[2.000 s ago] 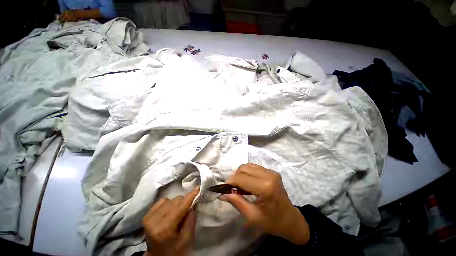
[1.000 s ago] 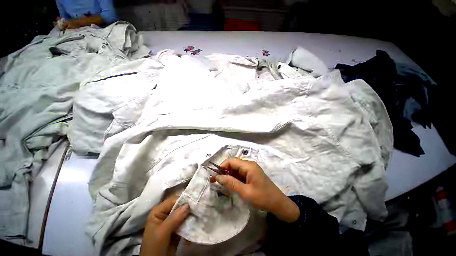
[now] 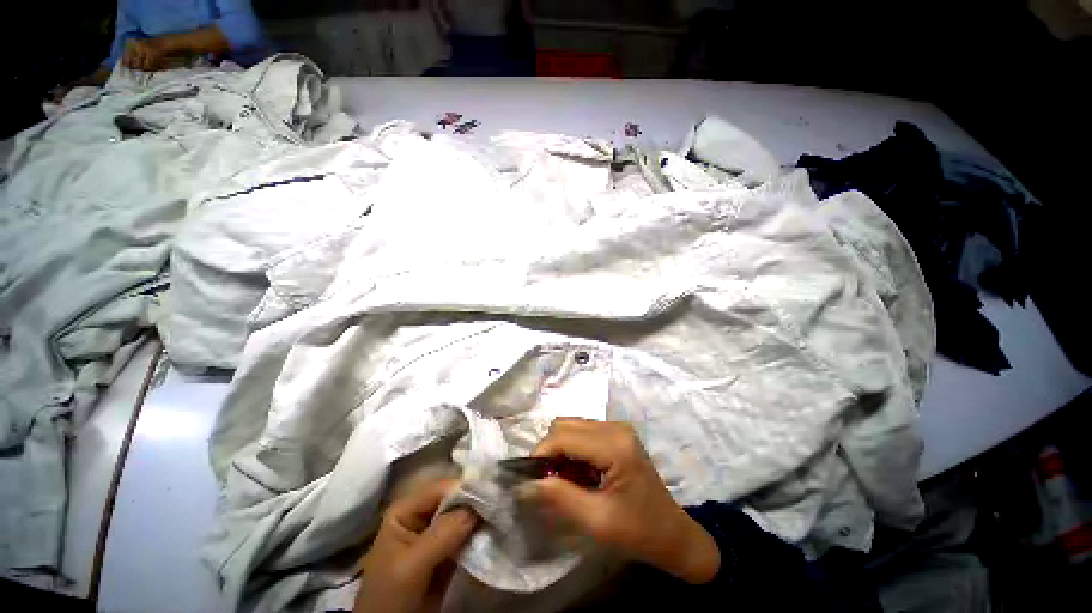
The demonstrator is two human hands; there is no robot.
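A large crumpled off-white garment lies in a heap in front of me. My left hand pinches a folded edge of its cloth near the bottom of the view. My right hand holds thread snips with dark blades and a reddish handle. The blades point left, at the folded edge beside my left fingertips. The fingers hide part of the handle. A round snap button shows on a strip above my right hand, and a smaller dark dot is left of it.
More pale garments are heaped at the left, by a dark joint line in the white table. Dark cloth lies at the right edge. A person in blue is at the far left. A red bin stands behind the table.
The flat panel seen a second ago is now bunched into a fold. My left hand has shifted slightly right, and my right hand with the snips has moved lower.
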